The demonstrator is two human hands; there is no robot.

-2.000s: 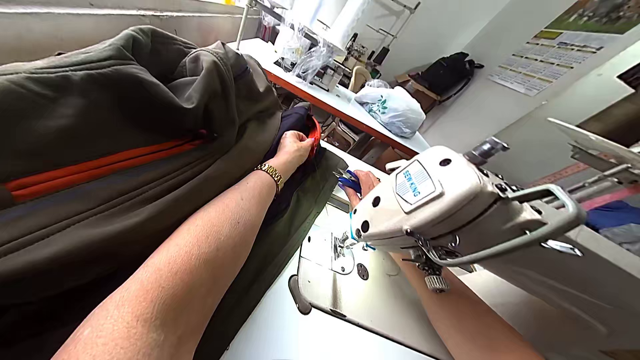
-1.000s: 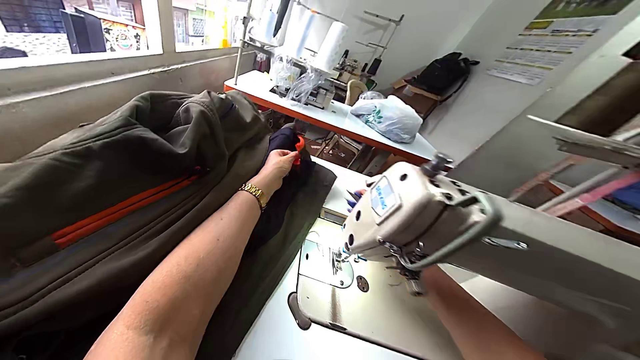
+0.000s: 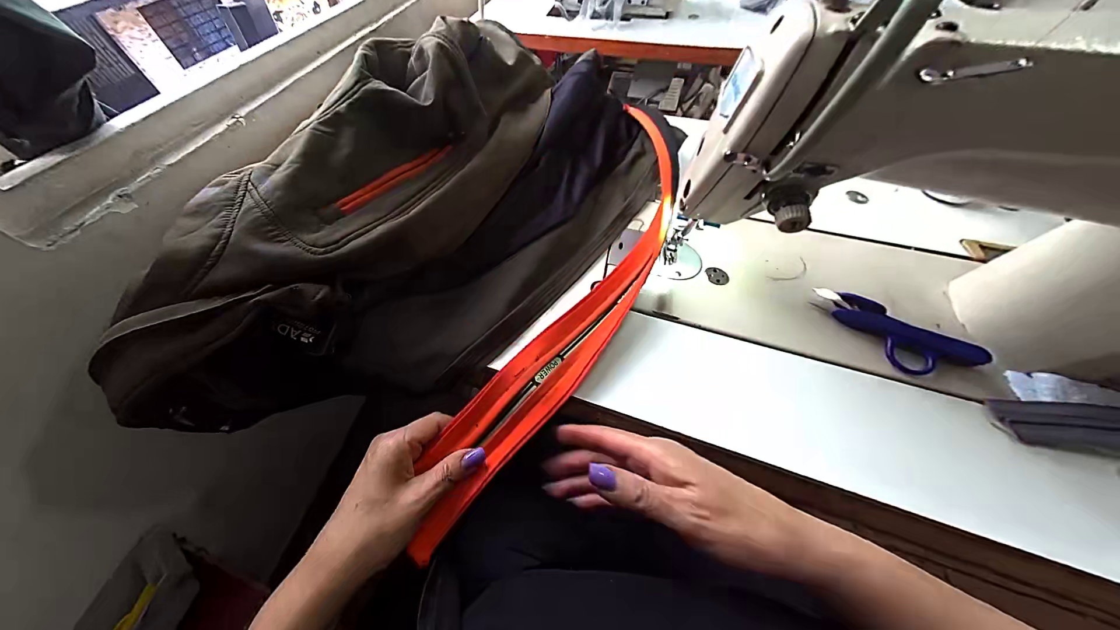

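Observation:
My left hand [image 3: 407, 490] grips the near end of an orange zipper strip [image 3: 604, 297], thumb on top. The strip runs up past the needle area of a sewing machine [image 3: 744, 131] to the dark olive jacket [image 3: 350, 219], which lies in a heap at the left of the machine. A zipper slider [image 3: 549, 369] shows between the orange edges. My right hand [image 3: 656, 490] is just right of the strip, fingers loosely apart, with nothing seen in it. Blue thread snips [image 3: 910, 337] lie on the machine bed.
The white table edge [image 3: 787, 420] crosses in front of me. A folded grey fabric piece [image 3: 1050, 424] lies at the right. Behind stands another table with an orange edge [image 3: 630, 48]. The window sill [image 3: 175, 96] is at upper left, with dark cloth [image 3: 39, 79] there.
My left hand has left the far part of the jacket and now holds the orange strip close to me. My right hand has come out from behind the machine head. The view has swung down.

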